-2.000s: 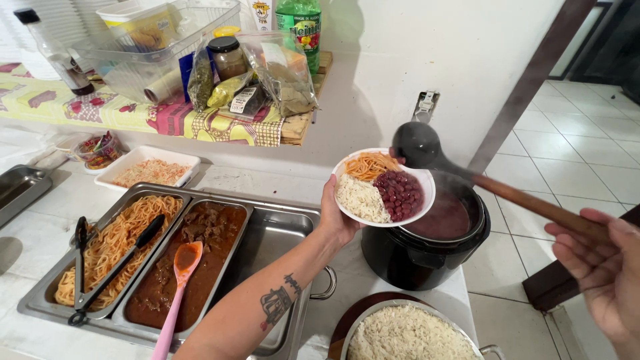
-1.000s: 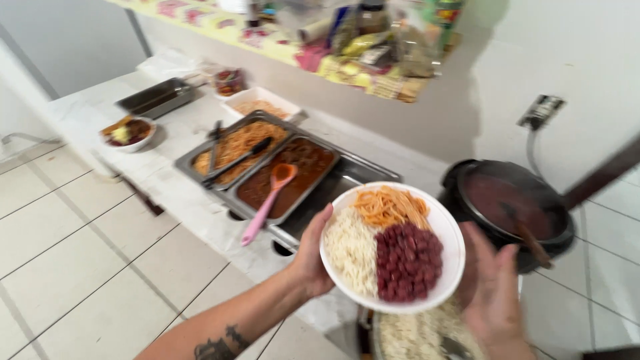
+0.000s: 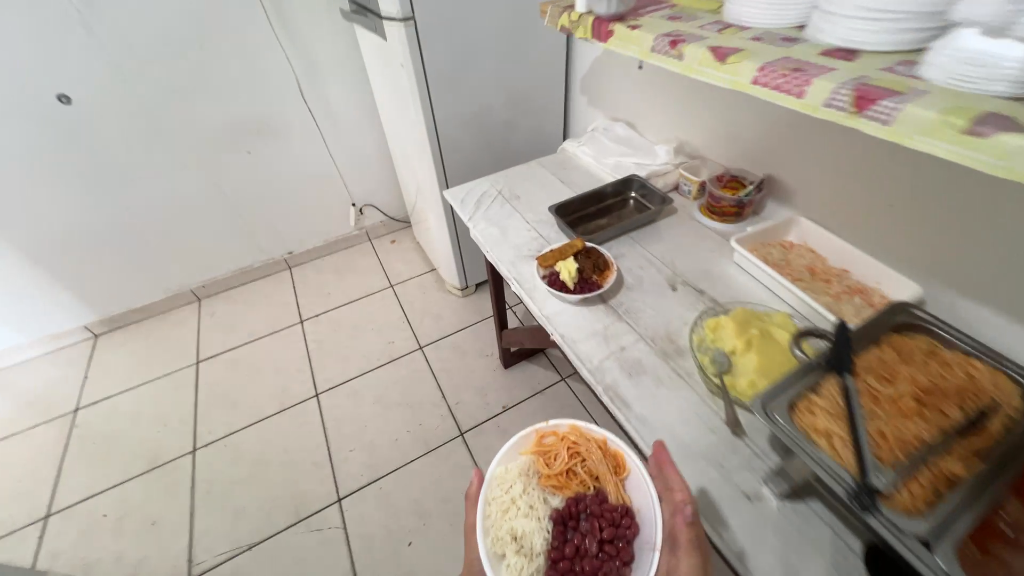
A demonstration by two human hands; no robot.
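Observation:
A round white bowl [image 3: 570,504] of rice, spaghetti and red beans is at the bottom centre of the head view, over the tiled floor by the table edge. My left hand [image 3: 474,524] grips its left side, only the fingers showing. At its right side is my right hand [image 3: 678,516], fingers straight along the rim. On the table stands a filled bowl [image 3: 576,272] with beans, meat, a fried stick and a yellow dollop. Nearer at the right are a glass bowl of yellow mash [image 3: 748,352] with a spoon [image 3: 728,396] and a steel pan of spaghetti [image 3: 904,400] with black-tipped tongs [image 3: 852,416].
A shallow steel pan [image 3: 612,210], a white tray of shredded salad [image 3: 824,268] and a plastic tub [image 3: 732,196] line the white plank table [image 3: 520,188]. A cloth-covered shelf [image 3: 760,72] with stacked plates overhangs it. A white refrigerator [image 3: 480,96] stands beyond.
The black ladle with the wooden handle, in my right hand two seconds ago, was let go; that hand now touches the bowl. The view has swung far left, to the table's other end.

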